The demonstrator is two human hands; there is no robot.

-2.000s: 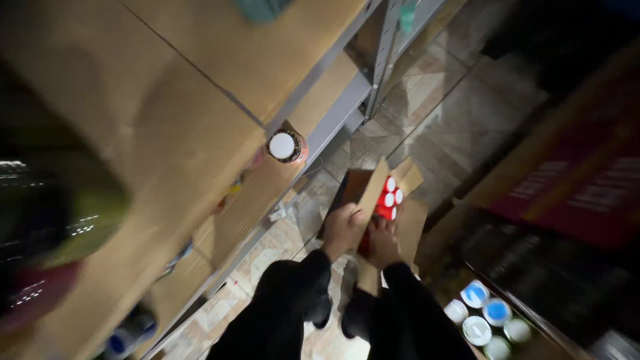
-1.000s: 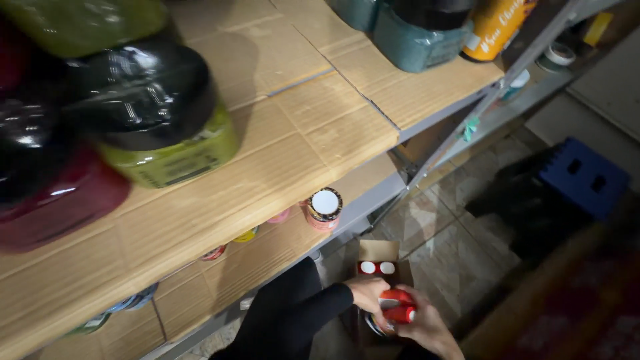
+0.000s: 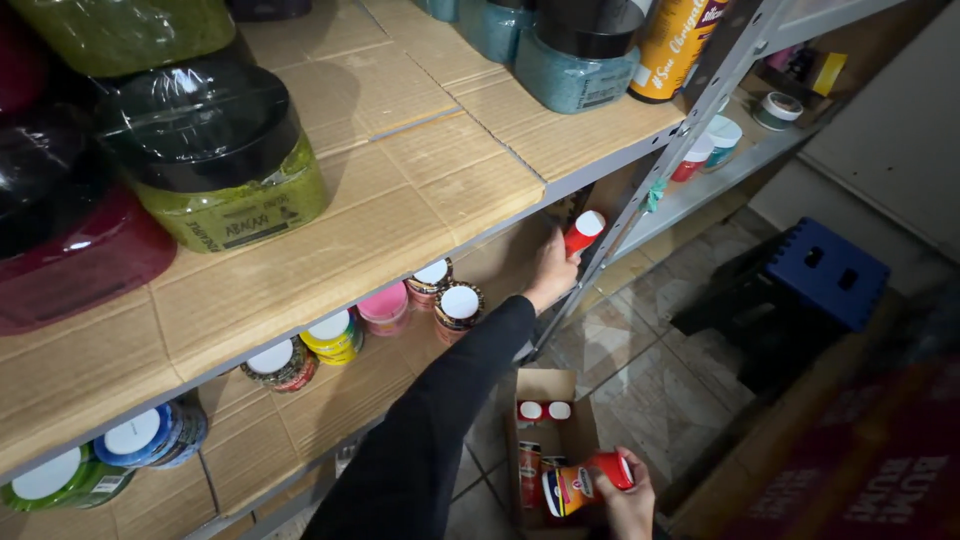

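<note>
My left hand [image 3: 553, 271] grips a red bottle with a white cap [image 3: 584, 232] at the right end of the lower shelf, beside the metal upright. Low in the view, my right hand [image 3: 628, 487] holds an orange and red container [image 3: 581, 486] tilted over an open cardboard box [image 3: 546, 384]. Inside the box stand two white-topped red containers [image 3: 545, 410], and a red and black one [image 3: 529, 472] lies near its left wall. Left of my left hand, a patterned jar with a white lid [image 3: 459, 304] stands on the lower shelf [image 3: 322, 420].
Cardboard lines the upper shelf [image 3: 420, 180], which holds a green jar with a black lid [image 3: 225, 165], a blue jar [image 3: 574, 71] and an orange bottle [image 3: 670, 49]. A perforated metal upright [image 3: 694, 105] is at the right. A blue step stool [image 3: 829, 270] stands on the tiled floor.
My left hand has gone from the box up to the lower shelf, now with a red bottle in it. My right hand stays by the box, its container now tilted in view.
</note>
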